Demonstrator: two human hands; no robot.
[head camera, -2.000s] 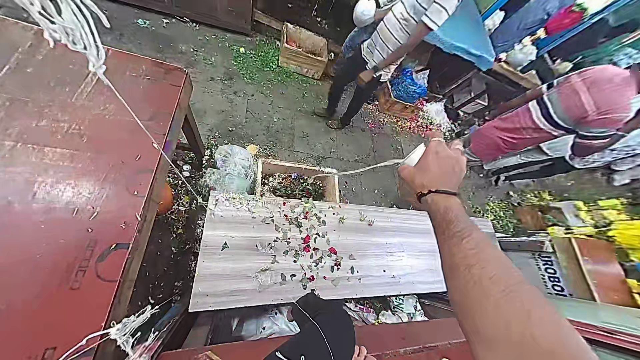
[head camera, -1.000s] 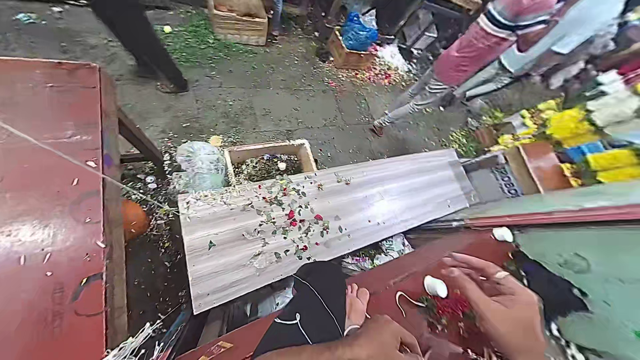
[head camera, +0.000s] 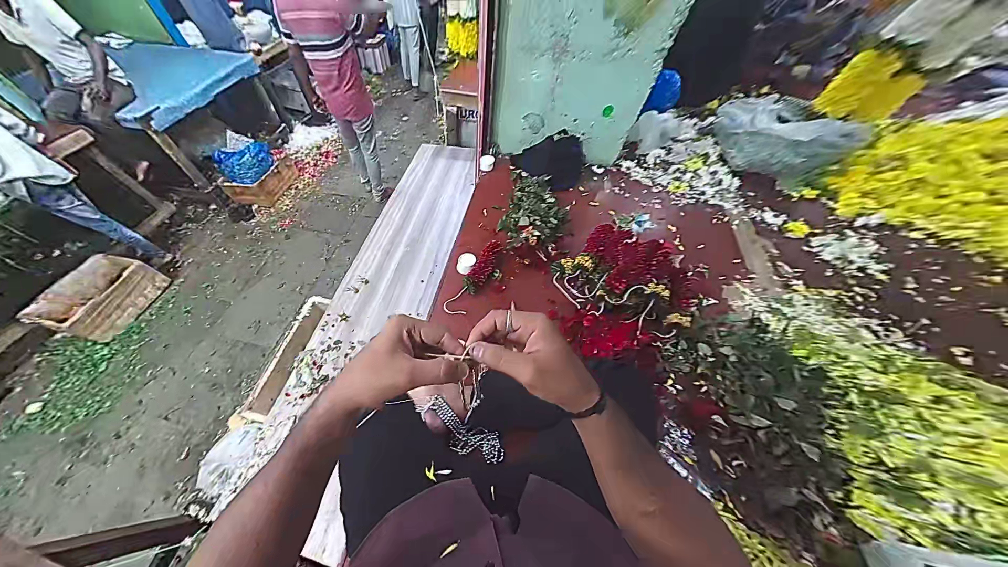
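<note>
My left hand (head camera: 402, 358) and my right hand (head camera: 531, 358) meet above my lap, fingertips almost touching, both pinching a thin pale string (head camera: 466, 354). Below them a silvery beaded strand (head camera: 465, 433) hangs down and lies on my dark-clothed lap. A ring and a dark wristband are on the right hand and wrist. Beyond the hands, on the red tabletop (head camera: 488, 213), lie a heap of red flower garlands (head camera: 630, 264) with white cords, a small red flower bunch (head camera: 483, 266), a white thread spool (head camera: 466, 263) and a bundle of green leaves (head camera: 534, 209).
A pale wood-grain board (head camera: 409, 228) runs along the left. Yellow flowers (head camera: 937, 185) and yellow-green flowers (head camera: 906, 425) are piled at right. A person in a striped shirt (head camera: 331, 55) stands in the walkway, near a crate with a blue bag (head camera: 264, 179). A green wall panel (head camera: 575, 71) rises ahead.
The view has swung far to the right. My hands, apart one second ago with the right near a white spool, are now together at the string. The beaded strand is now in sight.
</note>
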